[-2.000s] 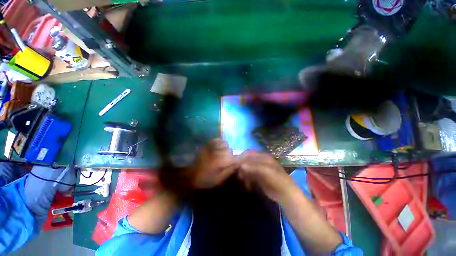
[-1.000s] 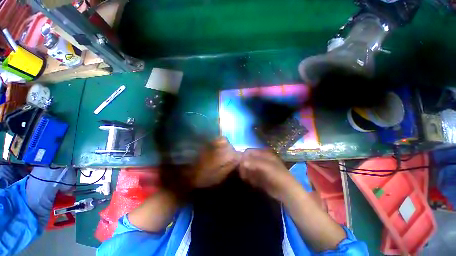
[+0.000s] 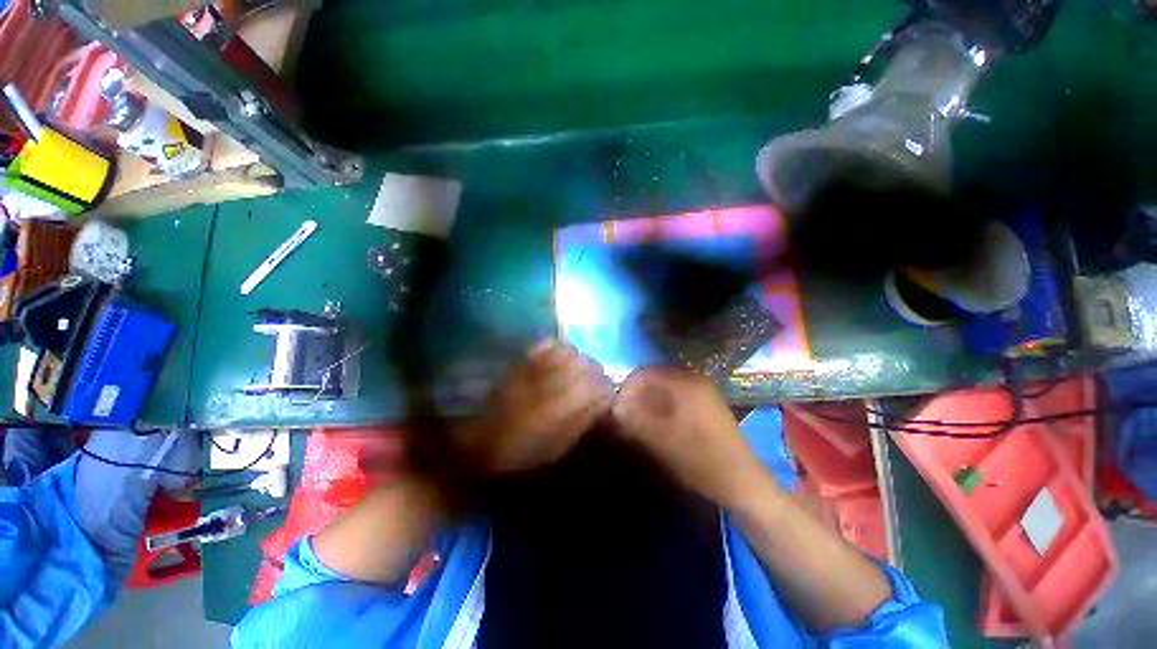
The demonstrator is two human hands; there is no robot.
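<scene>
My left hand [image 3: 546, 403] and my right hand [image 3: 666, 418] meet fingertip to fingertip at the bench's front edge. Their fingers are bent together. Whatever may be between the fingertips is too small and blurred to tell. A dark speckled circuit board panel [image 3: 738, 337] lies on the coloured work sheet [image 3: 590, 304], just beyond my right hand. A dark blur covers part of the panel and sheet. Another dark blur crosses my left hand and wrist.
At left are a wire spool on a stand [image 3: 302, 356], a white stick [image 3: 279, 257], a pale card [image 3: 415, 204] and a blue box [image 3: 121, 361]. At right are a clear fume hood [image 3: 844, 159], a white reel [image 3: 990, 269] and red bins [image 3: 1015, 507]. A person's sleeve [image 3: 45, 545] shows at left.
My hands stay together at the bench edge with small finger and wrist shifts. The view has shifted slightly. The panel and sheet stay in place.
</scene>
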